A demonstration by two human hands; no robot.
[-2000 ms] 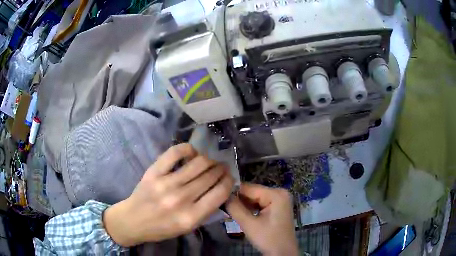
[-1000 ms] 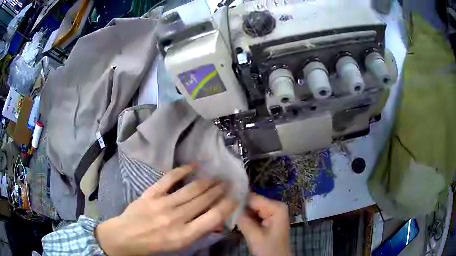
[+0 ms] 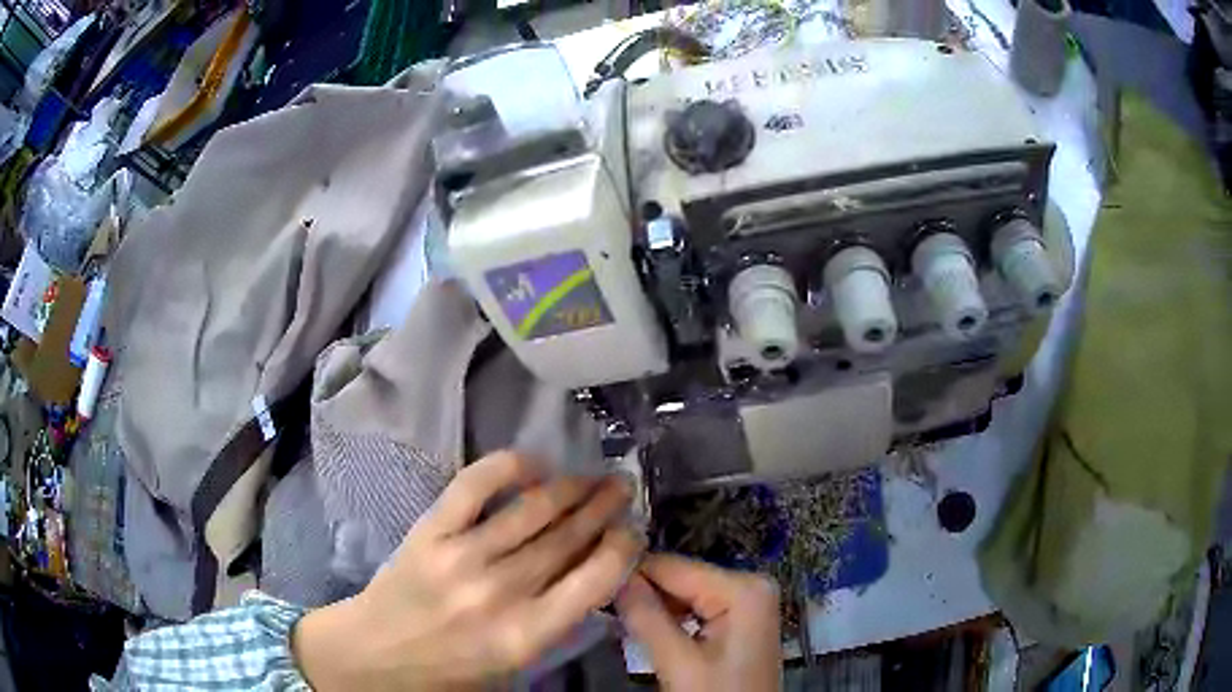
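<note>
A taupe garment (image 3: 392,392) lies left of the overlock machine (image 3: 554,216), with part of it running to the needle area (image 3: 615,430). Fine striped lining (image 3: 372,473) shows on it. My left hand (image 3: 473,575) lies over the cloth just in front of the needle area, fingers bent on it. My right hand (image 3: 703,622) pinches the cloth edge between thumb and finger, close to my left fingertips. The held edge is mostly hidden by my fingers.
Tangled thread trimmings (image 3: 797,527) lie on a blue patch in front of the machine. An olive-green panel (image 3: 1135,365) hangs at right. More taupe cloth (image 3: 257,257) is spread at left beside a cluttered side surface. A phone (image 3: 1085,669) is partly visible lower right.
The cloth in front of the needle was spread wider a second ago and is now mostly under my left hand. Both hands remain close together on it. The camera view has shifted slightly.
</note>
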